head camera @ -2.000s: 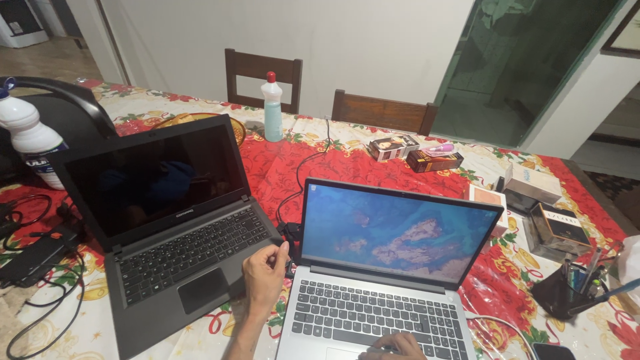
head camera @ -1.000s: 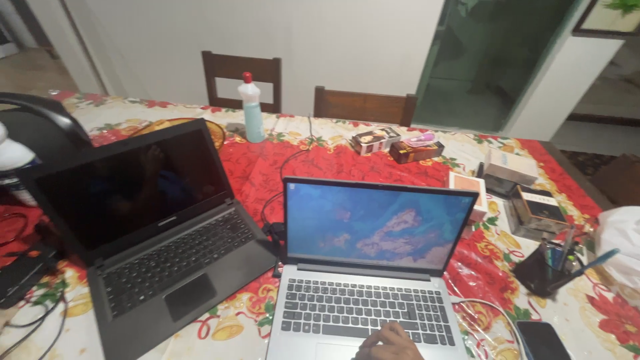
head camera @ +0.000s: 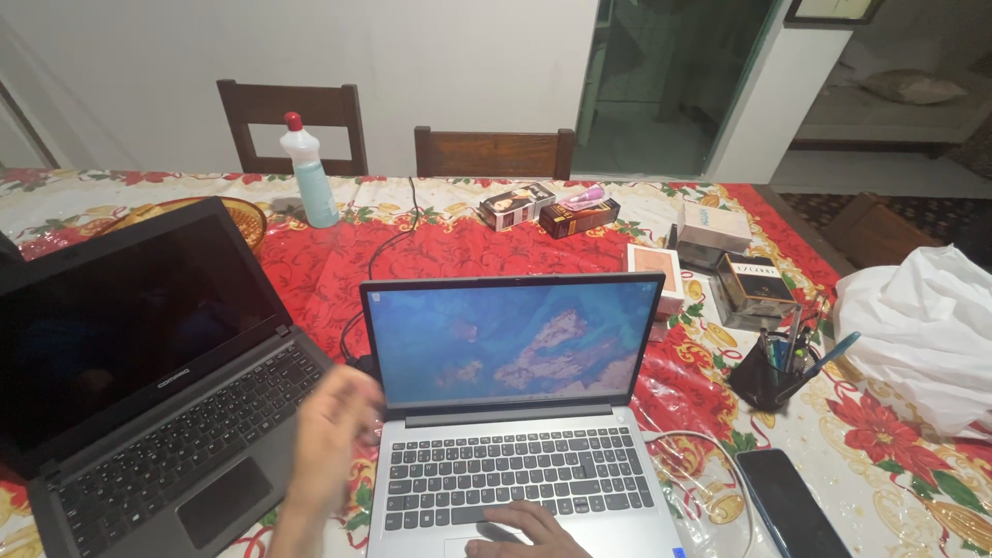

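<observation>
A silver laptop [head camera: 511, 465] stands unfolded in front of me, its screen lit with a blue picture. My right hand [head camera: 527, 531] rests at its touchpad and the lower edge of the keyboard, fingers apart and holding nothing. My left hand [head camera: 333, 434], blurred, is raised between the silver laptop and a black Compaq laptop [head camera: 186, 434] with a dark screen; its fingers look bent, and whether it holds anything cannot be told. A white cable [head camera: 709, 438] runs from the silver laptop's right side. Near it lies a dark smartphone [head camera: 790, 504].
Beyond the laptops stand a red-capped bottle [head camera: 314, 186], small cartons [head camera: 581, 217] and a wicker basket [head camera: 252, 225]. To the right are stacked boxes [head camera: 756, 283], a black mesh pen holder [head camera: 767, 380] and a white plastic bag [head camera: 922, 333]. Wooden chairs [head camera: 496, 151] stand behind the table.
My left hand, not in view one second ago, shows again between the laptops. My right hand stays at the touchpad area. The view has shifted somewhat.
</observation>
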